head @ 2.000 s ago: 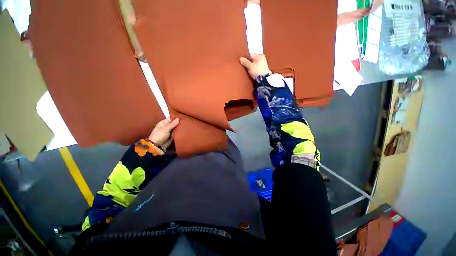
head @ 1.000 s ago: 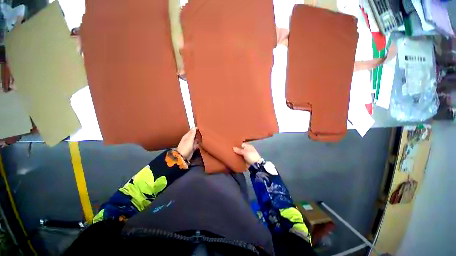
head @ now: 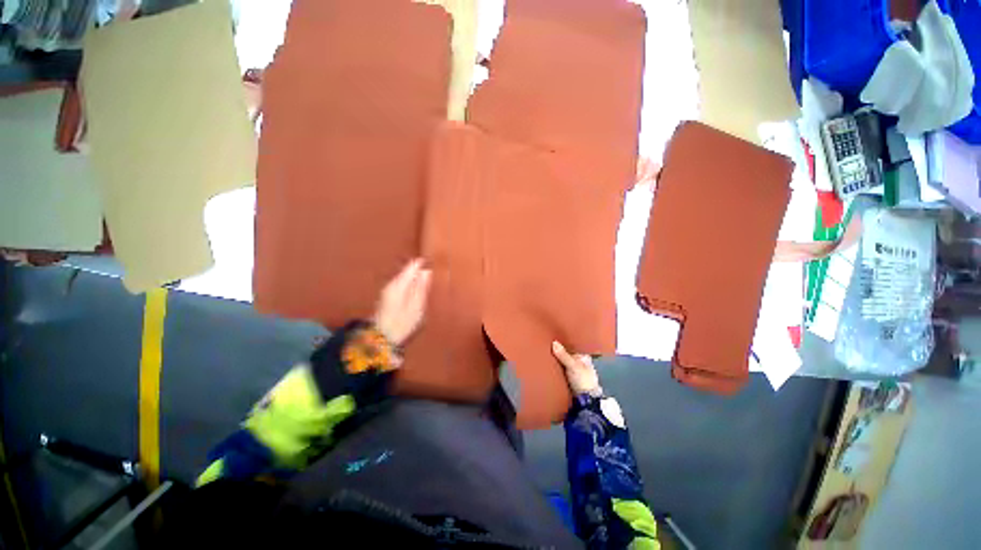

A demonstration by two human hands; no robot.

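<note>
A large reddish-brown panel [head: 452, 355] lies across the gap between the left panel pile [head: 344, 140] and the centre panel pile [head: 565, 64]. My left hand [head: 404, 303] rests flat on it with the fingers extended, gripping nothing. My right hand [head: 579, 373] pinches the narrow lower tab of a centre panel [head: 554, 247], thumb on top, fingers hidden beneath. This tab is bent up and hangs past the table's front edge. To the right, smaller notched panels [head: 715, 236] lie stacked with their layered edges showing.
Tan boards lie at the left [head: 167, 129] and back right [head: 737, 59]. White paper [head: 231, 231] shows between piles. At the right are a calculator [head: 848, 153], a clear plastic bag [head: 891, 295] and blue bins [head: 844, 43]. The table's front edge runs just before my body.
A brown panel now overlaps the left pile. My left hand has left the centre panel's lower edge and lies flat. My right hand stays at a lower tab. The view takes in more table.
</note>
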